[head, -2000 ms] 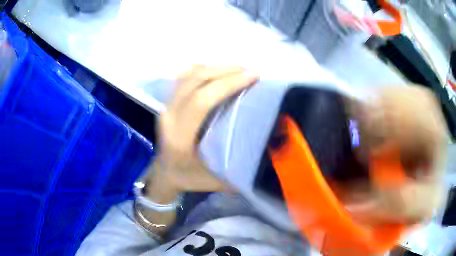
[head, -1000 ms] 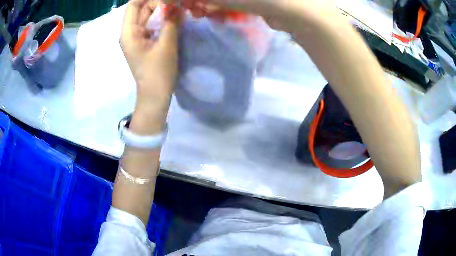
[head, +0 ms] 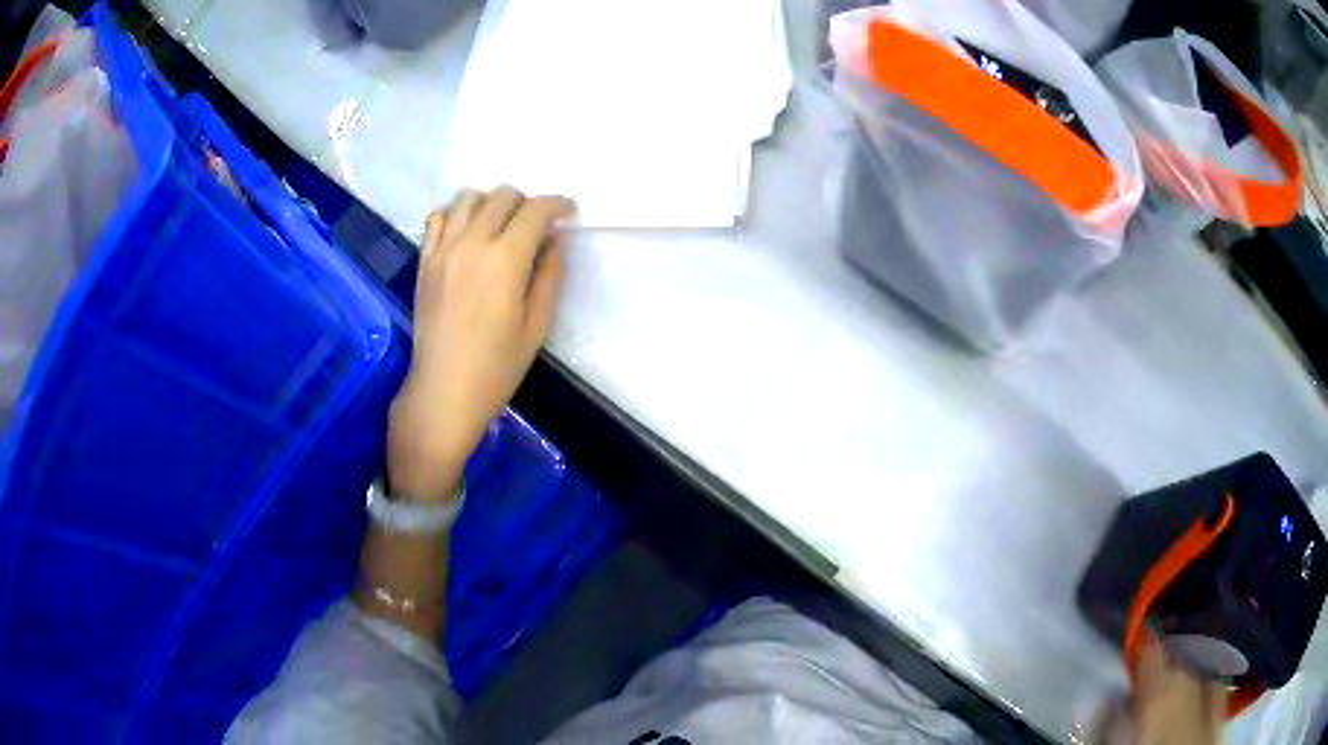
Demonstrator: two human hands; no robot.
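Note:
A stack of flat white bags or sheets (head: 626, 117) lies on the bench. My left hand (head: 488, 284) rests palm down at its near left corner, fingertips on the edge; whether they pinch a layer is unclear. A black power bank (head: 1238, 568) with orange strap, lit display and white oval lies at the lower right. My right hand (head: 1177, 706), blurred and partly cut off by the bottom edge, grips its near side by the strap. A bagged power bank (head: 976, 189) with orange strap on top stands at the upper right.
Another bagged unit (head: 1216, 131) stands behind it. Blue crates (head: 190, 422) are at the left below the bench edge (head: 699, 488), with a bagged item (head: 66, 218) at the far left. A grey object (head: 393, 18) is at the top edge.
The bagged unit, earlier held up by my hands, now stands on the bench. My left hand has moved to the white stack, my right to the unbagged power bank. The view has turned.

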